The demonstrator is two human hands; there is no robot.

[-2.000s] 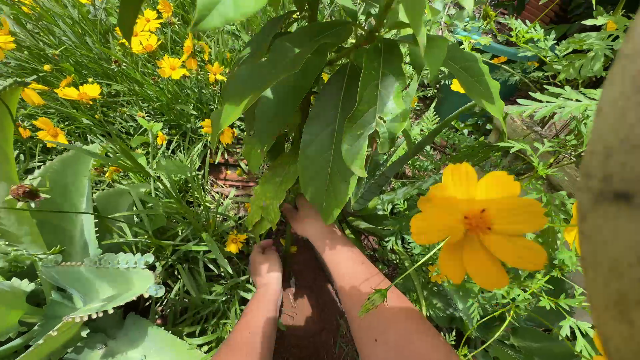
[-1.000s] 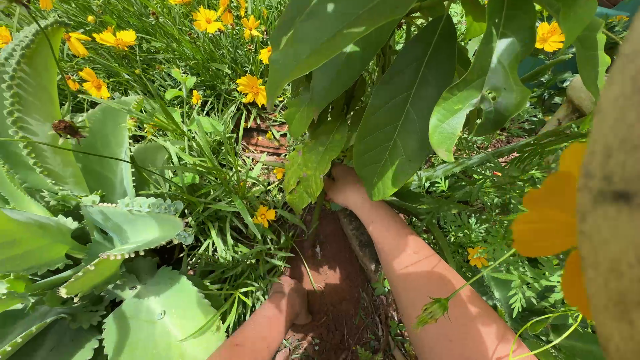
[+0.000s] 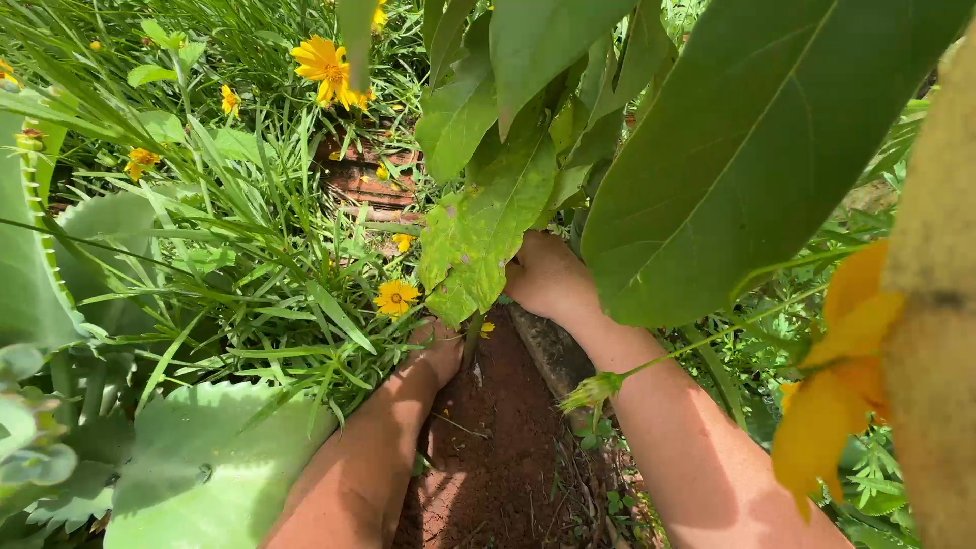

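Note:
My left hand (image 3: 441, 352) is low by the reddish soil (image 3: 496, 427), close beside a thin green plant stem (image 3: 471, 339); grass and leaves cover its fingers. Farther forward and to the right, my right hand (image 3: 550, 274) is bent inward under the broad leaves, next to a yellowing, spotted leaf (image 3: 484, 236). Its fingertips are hidden, so what it touches does not show. A large dark green leaf (image 3: 732, 168) hangs over my right wrist. Beneath that hand, a grey-brown edging piece (image 3: 557, 354) borders the soil.
Grass with yellow flowers (image 3: 328, 69) grows at the left, and thick scalloped succulent leaves (image 3: 213, 457) stand lower left. Reddish slats or bricks (image 3: 370, 179) lie behind. An orange-yellow flower (image 3: 831, 381) and a blurred tan upright object (image 3: 934, 305) are close at the right.
The view has moved closer to the plant base. My left hand, lower on the soil one second ago, is now farther forward beside the stem. My right hand remains under the leaves.

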